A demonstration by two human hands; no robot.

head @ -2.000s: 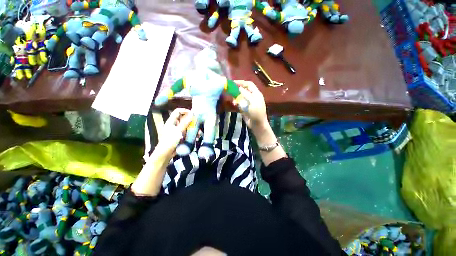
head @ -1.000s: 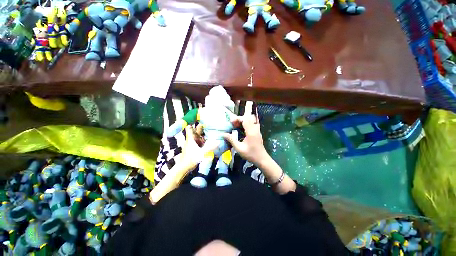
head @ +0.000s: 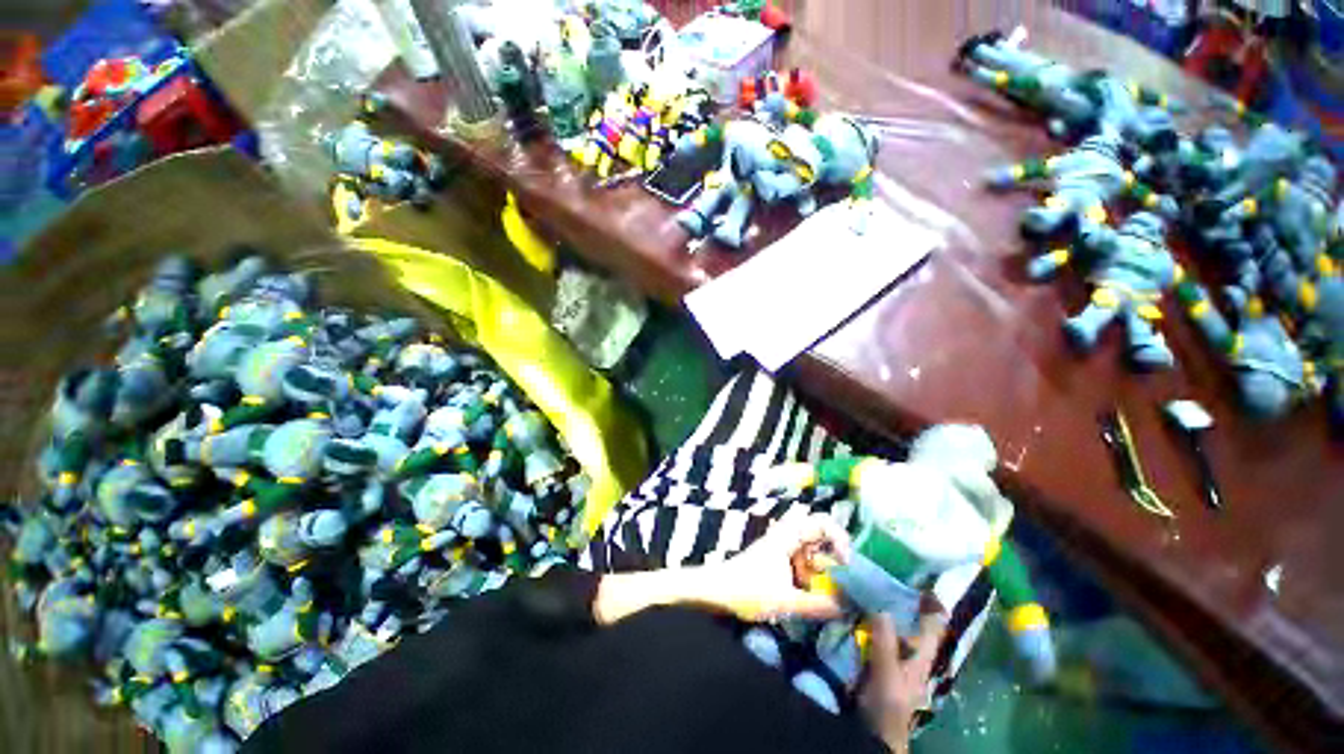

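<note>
A stuffed doll (head: 929, 516) with a pale grey-blue body, green sleeves and yellow bands lies over my striped lap, its head towards the table edge. My left hand (head: 789, 572) is closed on the doll's lower body at its left side. My right hand (head: 902, 670) is at the doll's lower body and leg, fingers against it; it is partly hidden and blurred. One doll arm hangs out to the right. The doll's feet show below my hands.
A large sack of dolls (head: 295, 471) fills the left, with a yellow sack (head: 509, 332) beside it. On the brown table (head: 943, 368) lie white paper sheets (head: 811, 287), several dolls (head: 1128, 273), small yellow dolls (head: 644, 125), a small brush (head: 1197, 442) and a yellow-and-black tool (head: 1132, 464).
The view has swung left, showing more of the doll sack. The doll is now tilted, and both my hands are lower on its body and legs.
</note>
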